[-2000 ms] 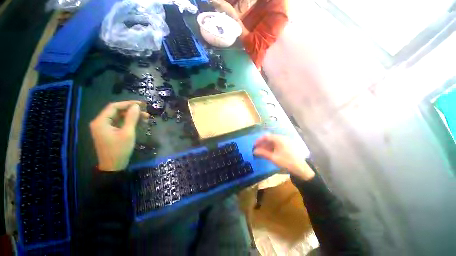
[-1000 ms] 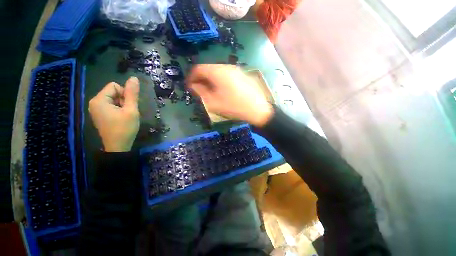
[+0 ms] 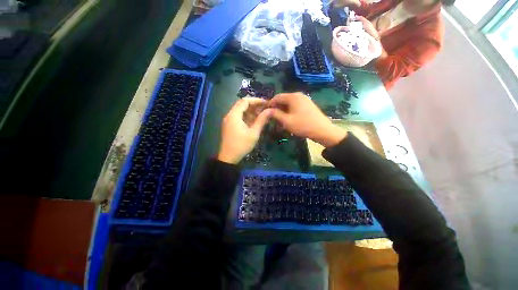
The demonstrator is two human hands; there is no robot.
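My left hand (image 3: 241, 129) and my right hand (image 3: 304, 118) meet fingertip to fingertip above the middle of the bench. Whatever is between the fingers is too small and hidden to make out. Loose black plastic parts (image 3: 258, 89) lie scattered behind and below the hands. The tan shallow box (image 3: 370, 133) is partly covered by my right forearm. The blue tray in front of me (image 3: 284, 225) holds rows of black parts.
A full blue tray (image 3: 153, 141) stands along the left bench edge. Beyond it are stacked empty blue trays (image 3: 210, 31) and a clear plastic bag (image 3: 271, 34). A far blue tray (image 3: 313, 56) and a pink bowl (image 3: 355, 48) are near a person in orange-red.
My right hand has moved from over the tan box to meet my left hand. The view has turned left, so the bench sits further right in the picture.
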